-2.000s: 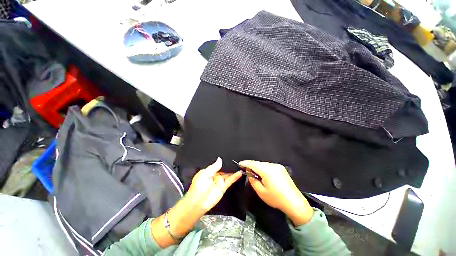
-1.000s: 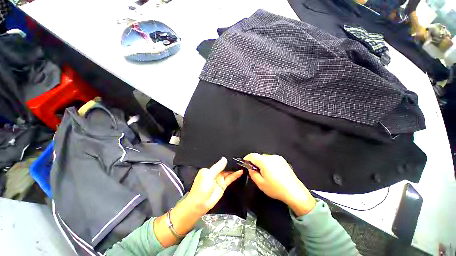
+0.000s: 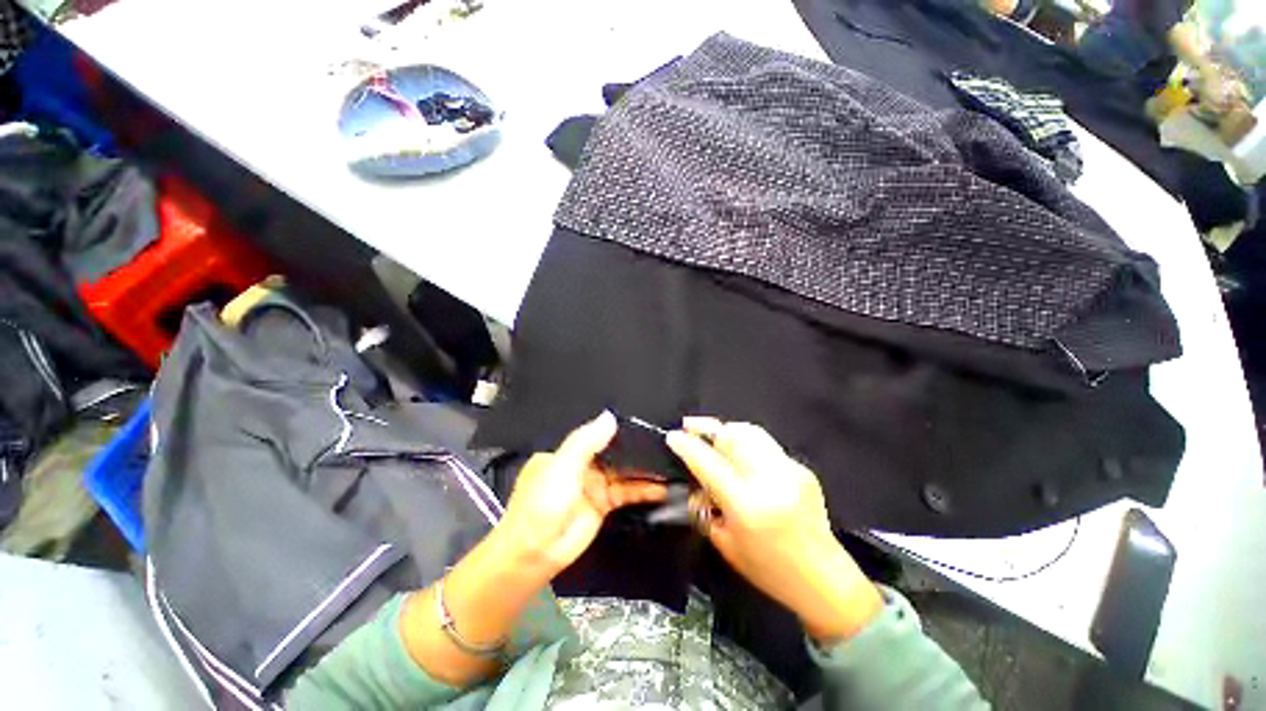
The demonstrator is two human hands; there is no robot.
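The black coat (image 3: pixel 778 403) lies over the near table edge and down to my lap, with its checked part (image 3: pixel 833 181) folded on top and dark buttons (image 3: pixel 936 497) along its front edge. My left hand (image 3: pixel 567 497) is at the coat's near edge, thumb up, fingers at the black cloth. My right hand (image 3: pixel 761 511) is just right of it and pinches a thin needle (image 3: pixel 648 425) between thumb and forefinger, pointing left. Dark metal snips (image 3: pixel 680 511), blurred, sit in the right palm with blades toward my left hand.
A tray (image 3: pixel 419 120) with dark buttons stands on the white table (image 3: pixel 264 125). A black smartphone (image 3: pixel 1134 590) lies at the right near edge. A grey garment with white piping (image 3: pixel 299 514), a red crate (image 3: pixel 174 271) and a blue crate (image 3: pixel 122 458) are at left. A person's arm shows top right.
The snips have dropped from the right fingertips into the palm. The right thumb and forefinger now pinch the needle. The left hand has shifted slightly left and up.
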